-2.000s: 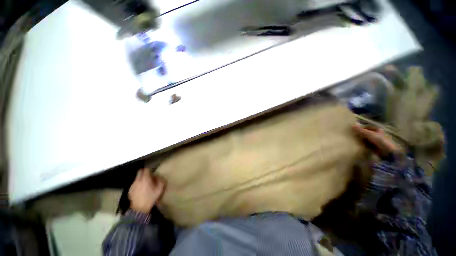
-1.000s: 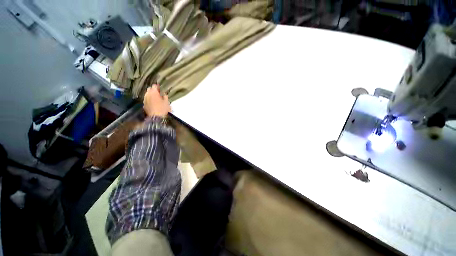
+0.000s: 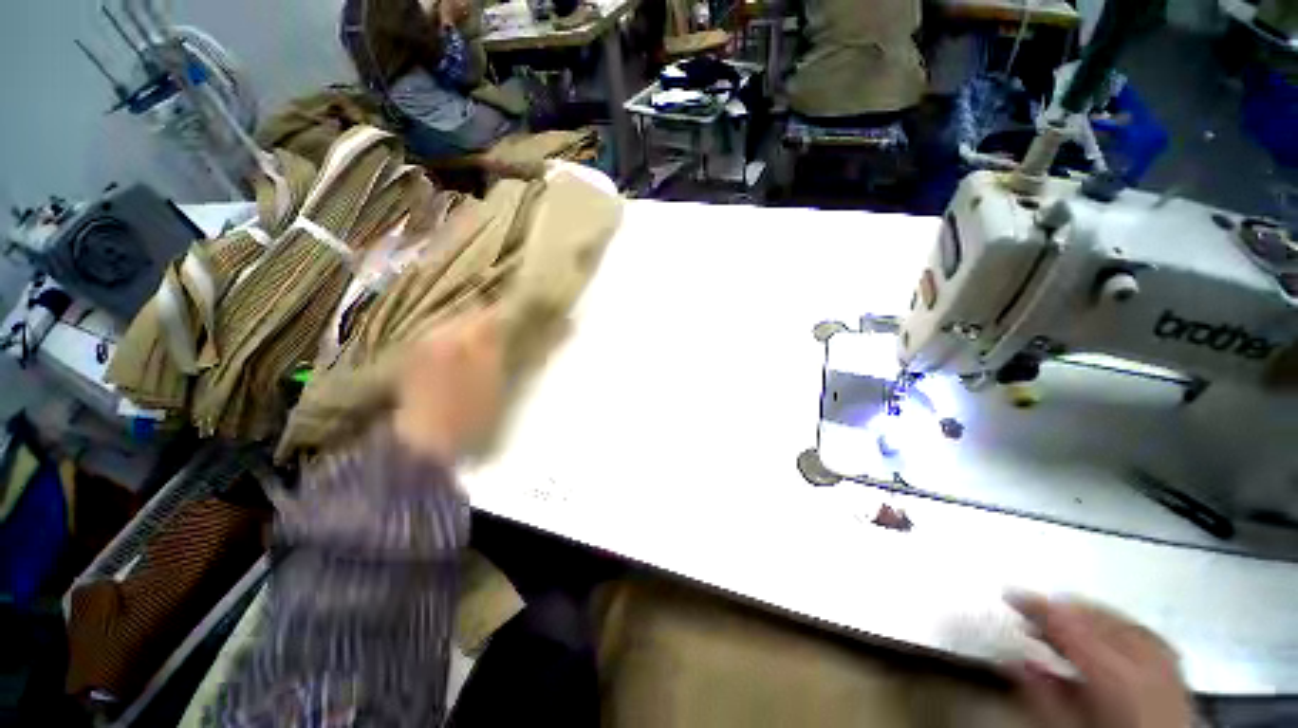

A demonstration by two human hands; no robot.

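My left hand (image 3: pixel 453 384) is blurred, on tan cloth (image 3: pixel 548 263) at the left of the white table (image 3: pixel 683 427); the cloth edge by it is blurred too, and whether the fingers grip it is unclear. My right hand (image 3: pixel 1103 661) is blurred over the table's front edge at lower right, with no held thing visible. The sewing machine head (image 3: pixel 1125 277) stands at the right, its light on over the needle plate (image 3: pixel 858 401). A tan panel (image 3: pixel 740 668) lies below the front edge.
Tied tan bundles (image 3: pixel 271 292) lie at the left, beside a grey machine part (image 3: pixel 107 242). Thread snips (image 3: pixel 1184 505) lie on the bed. A small brown scrap (image 3: pixel 891 518) is near the plate. Seated people (image 3: pixel 854 57) and workstations are behind. A striped brown piece (image 3: pixel 171 597) is at lower left.
The view has swung left from the lap, then partly back. My left hand has left the lap panel for the tan cloth on the left. My right hand has come back into view.
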